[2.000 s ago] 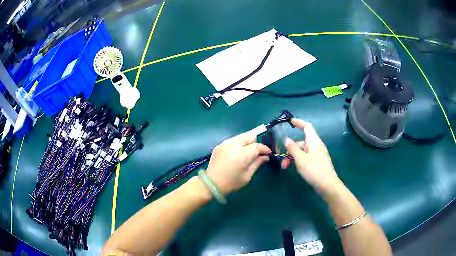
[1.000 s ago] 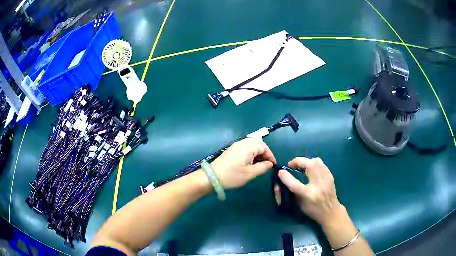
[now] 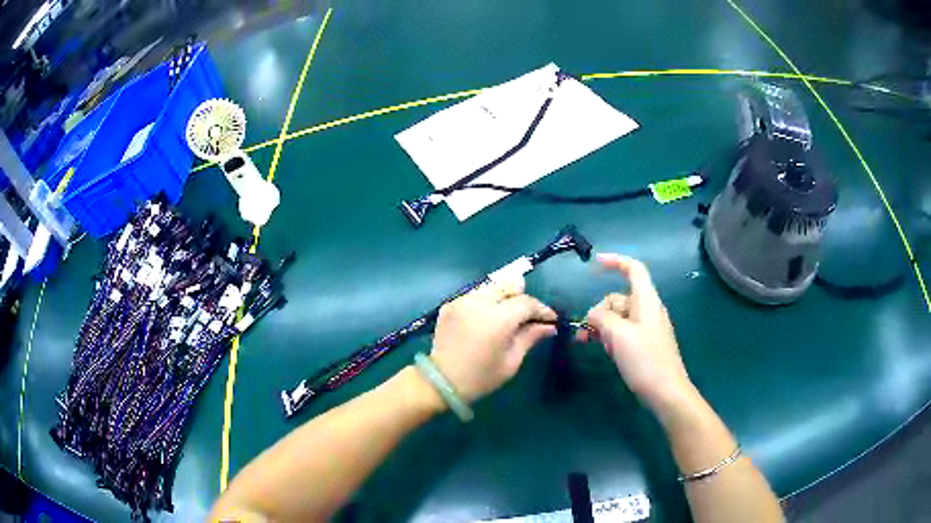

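A wire harness (image 3: 388, 340) lies slanting across the green bench, its white-edged connector (image 3: 296, 397) at lower left and a dark connector (image 3: 578, 243) at upper right, with a white label (image 3: 510, 270) near it. My left hand (image 3: 488, 337) covers its middle and pinches a short branch (image 3: 572, 325) between thumb and fingertips. My right hand (image 3: 635, 329) pinches the thin branch wires from the other side, index finger raised. A blurred dark shape, perhaps the tape roll (image 3: 558, 370), hangs below the fingertips.
A black forked harness (image 3: 516, 150) with a green tag (image 3: 673, 190) lies on and beside white paper (image 3: 449, 140). At left are a harness pile (image 3: 153, 347), blue bin (image 3: 133, 153) and cream fan (image 3: 245, 184). A grey machine (image 3: 771, 225) stands right; a pale strip (image 3: 618, 509) lies near.
Over the last second, my right hand has moved up slightly and its index finger has lifted. Both hands stay at the branch. The dark shape below them has blurred. The whole view has shifted slightly.
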